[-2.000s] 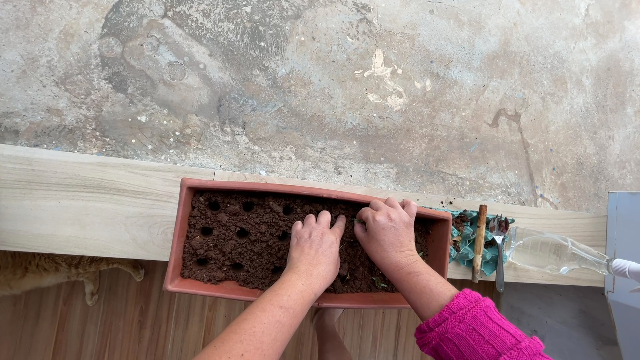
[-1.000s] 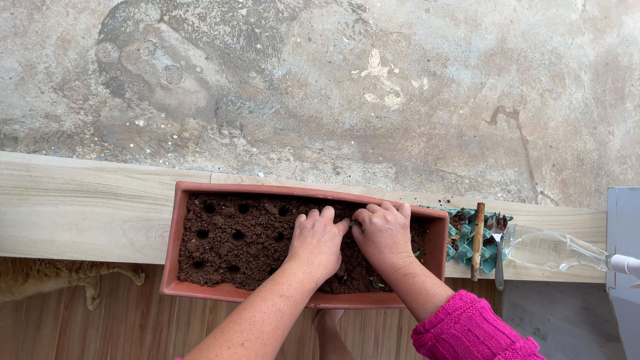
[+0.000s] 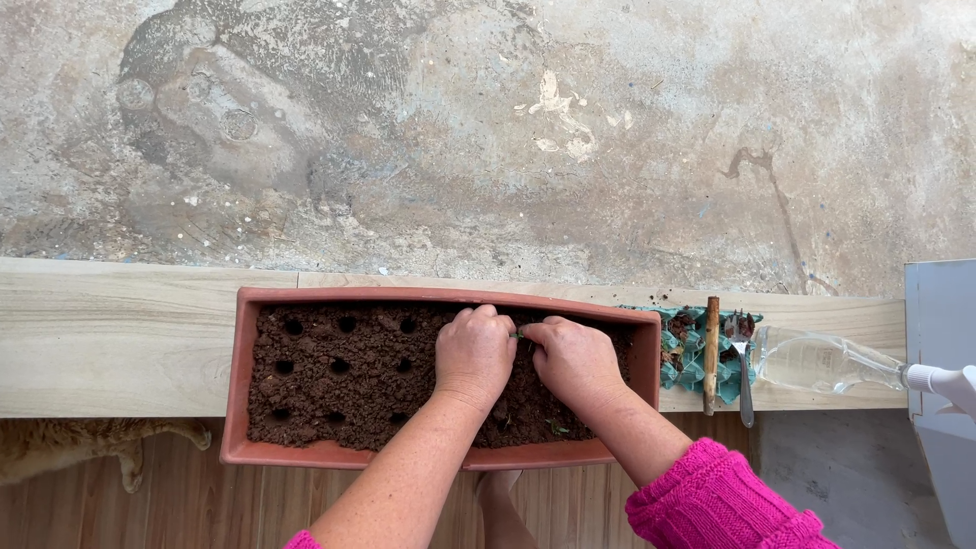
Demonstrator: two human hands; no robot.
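A long terracotta-coloured planter box [image 3: 255, 366] holds dark brown soil [image 3: 343, 396] with rows of round holes on its left side. My left hand [image 3: 476, 351] is over the soil right of the holes, fingers bent down to it. Close beside it is my right hand [image 3: 576, 358], its fingertips at a small green seedling [image 3: 518, 335] between the two hands. Which fingers hold the seedling cannot be made out. Another small seedling [image 3: 557, 428] lies or stands in the soil near the front right.
Right of the planter, a teal egg carton [image 3: 690, 374] with soil carries a wooden stick [image 3: 711, 354] and a metal fork [image 3: 745, 381]. Beyond lies a clear spray bottle [image 3: 831, 360]. An orange cat [image 3: 69, 446] is at the lower left, and a person's bare foot [image 3: 499, 484] is below the planter.
My hands have drawn slightly apart, and a bit of green now shows between them. They stay over the same part of the soil.
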